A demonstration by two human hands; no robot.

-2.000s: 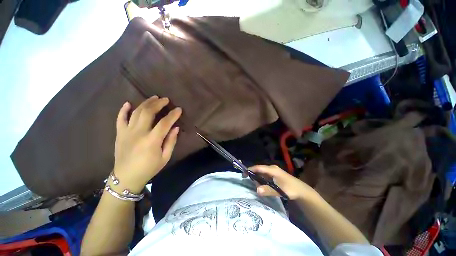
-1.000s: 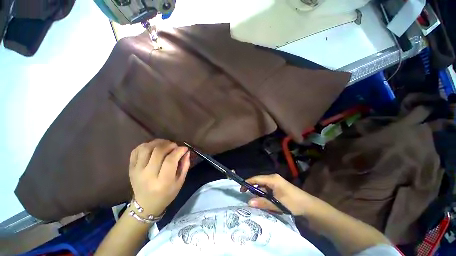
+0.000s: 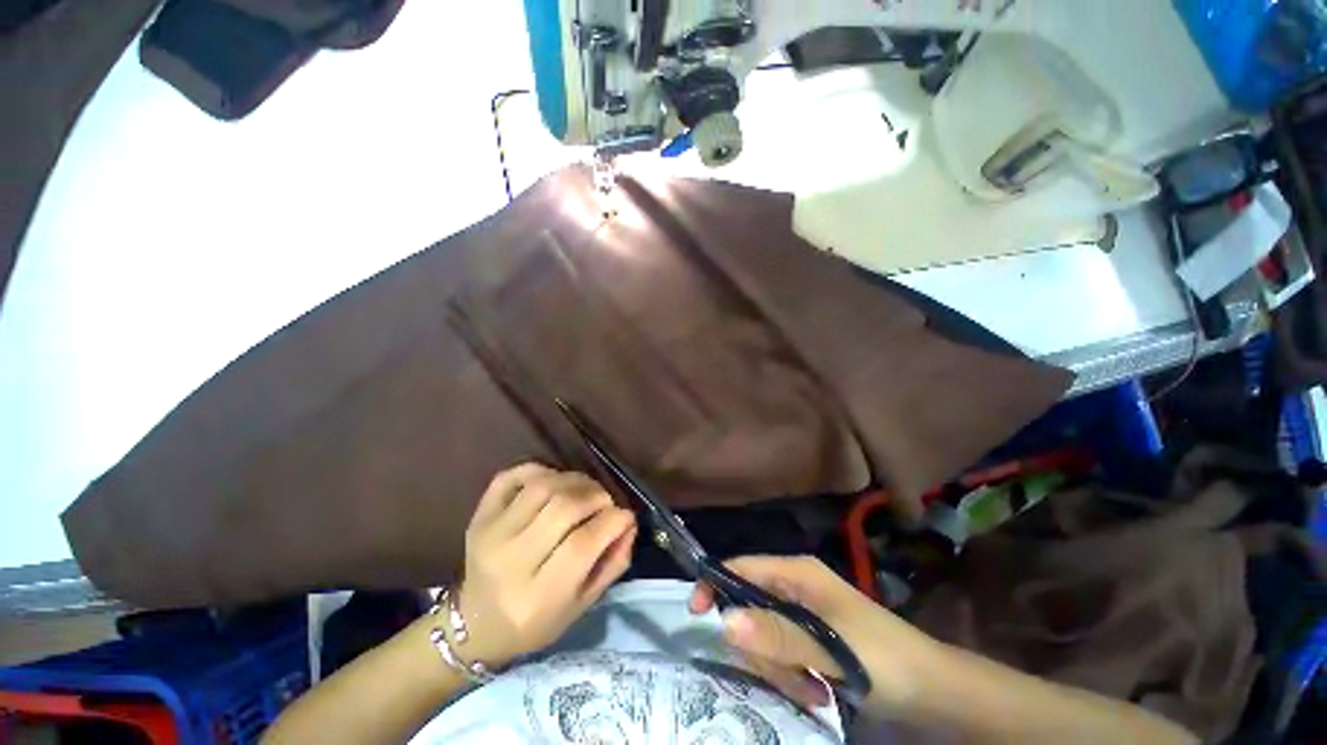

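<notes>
A brown fabric panel [image 3: 320,422] lies across the white table and hangs over its front edge. Its far end is under the presser foot [image 3: 606,182] of the sewing machine [image 3: 640,73], in the lamp light. My left hand [image 3: 546,553] has its fingers bunched at the panel's near edge, pinching cloth there. My right hand [image 3: 779,619] holds black fabric shears [image 3: 662,524] by the handles. The blades look closed and point up and left over the brown cloth, just right of my left hand.
A dark flat case [image 3: 226,66] lies at the upper left. A scale strip [image 3: 1150,349] runs along the table's front edge. Blue and red crates [image 3: 189,670] stand at lower left. More brown pieces [image 3: 1077,597] are heaped at lower right.
The view has shifted, showing more of the machine head. My left hand has gone from spread on the panel to bunched at its near edge. The shears' tip now lies over the cloth.
</notes>
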